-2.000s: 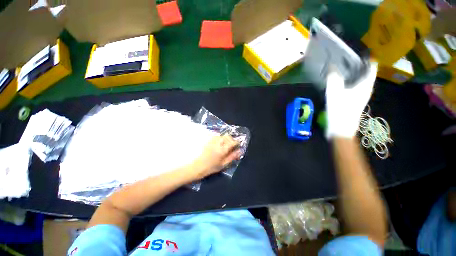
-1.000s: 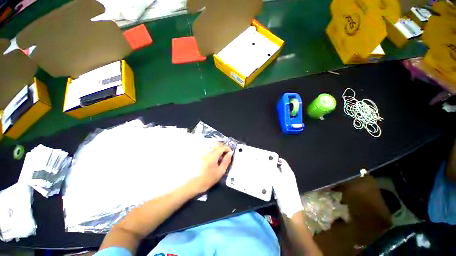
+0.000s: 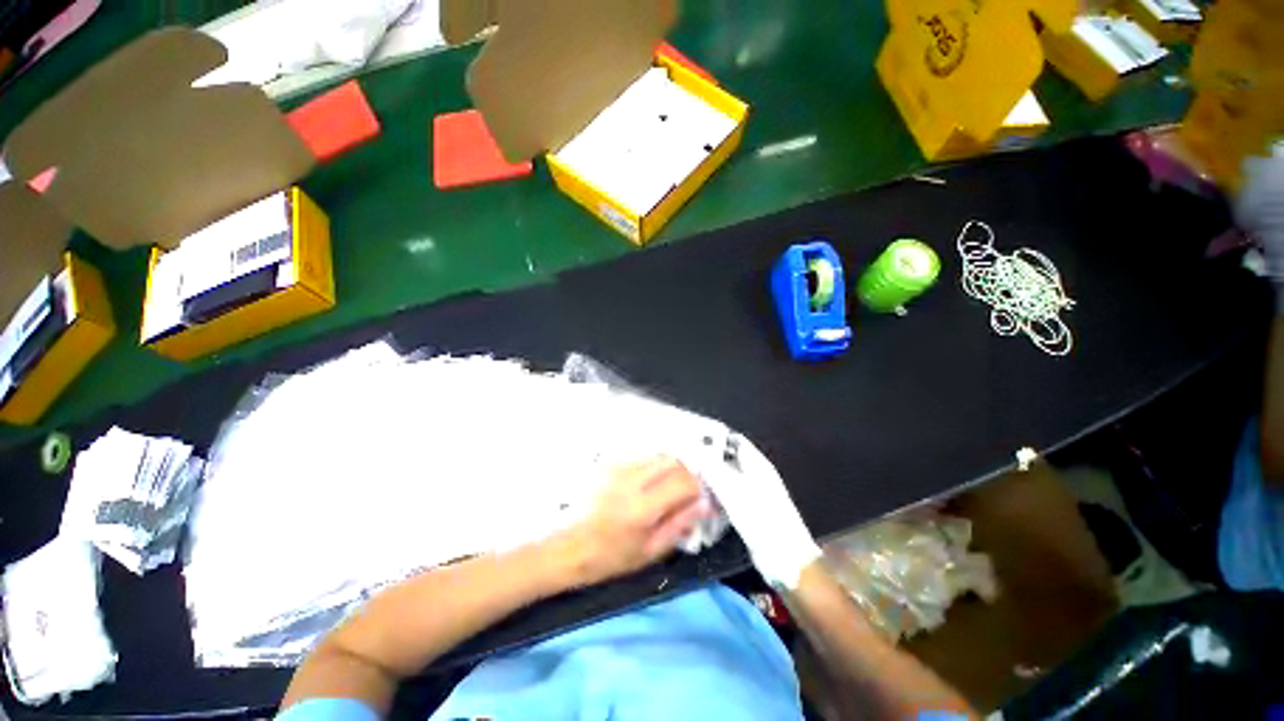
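Observation:
A white slab with dark dots (image 3: 715, 448) lies at the right end of the pile of clear bags (image 3: 408, 479), mostly hidden by glare and my hands. My left hand (image 3: 648, 516), bare, has its fingers curled on crinkled clear plastic at the slab's near side. My right hand (image 3: 753, 496), in a white glove, is at the slab's right edge and grips it. The two hands are close together near the bench's front edge. How far the slab is inside a bag cannot be told.
A blue tape dispenser (image 3: 811, 302), green roll (image 3: 898, 276) and tangled pale loops (image 3: 1017, 290) lie right. Open yellow boxes (image 3: 645, 158) and red-orange squares (image 3: 479, 149) stand beyond on the green conveyor. Leaflets (image 3: 130, 493) lie left. Another worker's gloved hand (image 3: 1263, 211) shows far right.
My right hand brought the slab from beyond the dispenser down to the bags, then further left. My left hand has moved to the slab's near side. The view has shifted.

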